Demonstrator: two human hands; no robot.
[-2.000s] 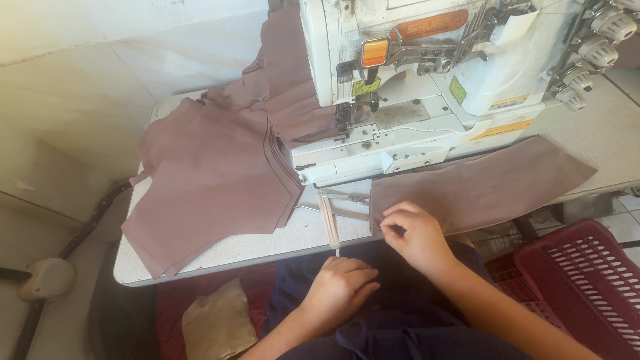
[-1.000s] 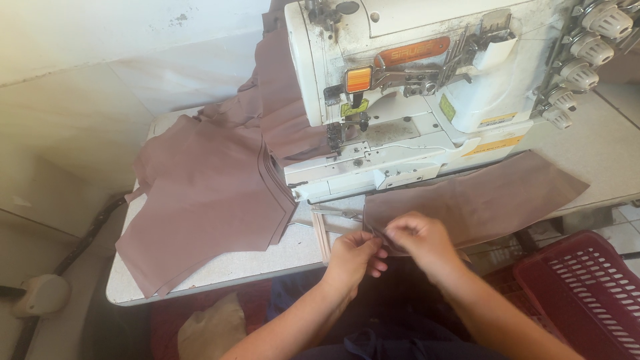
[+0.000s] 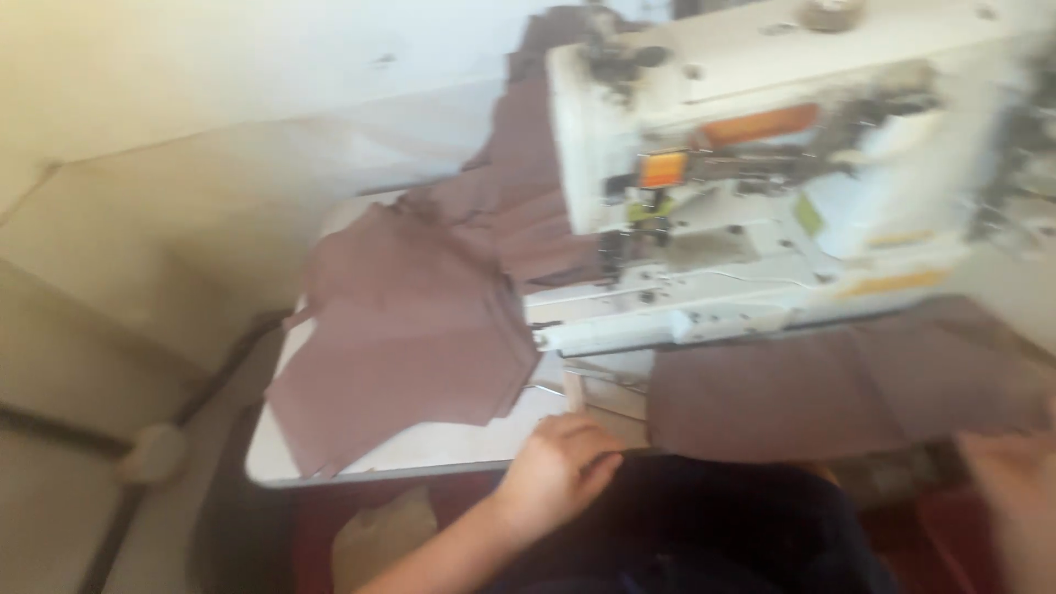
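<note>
My left hand is at the front edge of the table, its fingers curled at the lower end of a narrow pale strip; whether it grips anything cannot be told. At the far right, blurred, my right hand is beside the right end of a flat mauve fabric piece. Left of the sewing machine lies a stack of cut mauve fabric pieces, with more mauve fabric bunched behind it. Thin metal parts, perhaps a tool, lie between the stack and the flat piece.
The white table's front edge runs below the stack. A wall stands behind and to the left, with a dark pipe and round pale fitting. A beige cloth or bag is below the table, over something red.
My hands were close together at the front edge; now they are far apart, my right hand having moved far to the right. The view has shifted and blurred.
</note>
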